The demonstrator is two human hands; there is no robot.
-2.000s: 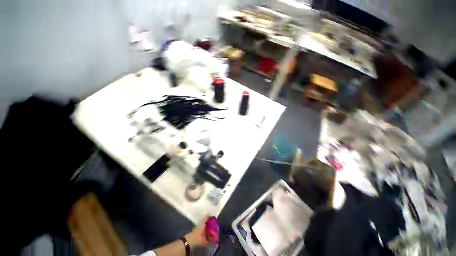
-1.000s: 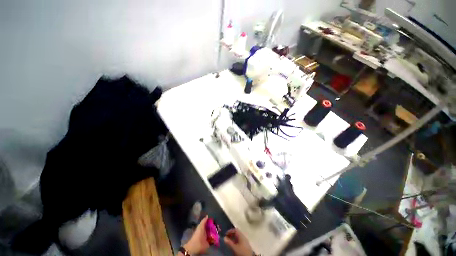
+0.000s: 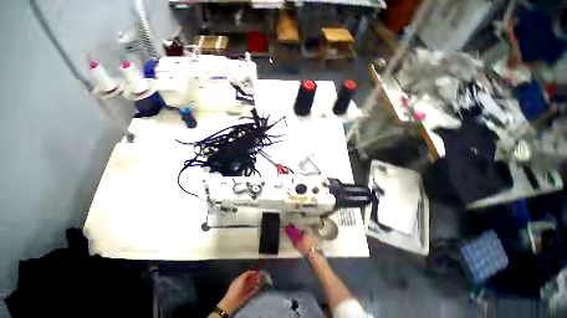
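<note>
My right hand (image 3: 304, 244) reaches over the front edge of the white machine table (image 3: 149, 239). Its fingertips are on the bright pink packet (image 3: 293, 233), just right of a black smartphone (image 3: 270, 233). My left hand (image 3: 241, 287) is lower, over my lap, fingertips pinched together around a small dark reddish piece (image 3: 255, 271); the piece is blurred. A white sewing machine (image 3: 248, 197) stands just behind the packet and phone.
Tangled black strips (image 3: 233, 149) lie behind the machine. A tape roll (image 3: 327, 229) is right of my right hand. Black cones (image 3: 305, 99), a second machine (image 3: 199, 77) and a white plastic tray (image 3: 423, 230) stand around. Black fabric (image 3: 81, 286) is lower left.
The view has turned to face the table. The pink packet has gone from my left hand over my lap to my right hand at the tabletop beside the phone.
</note>
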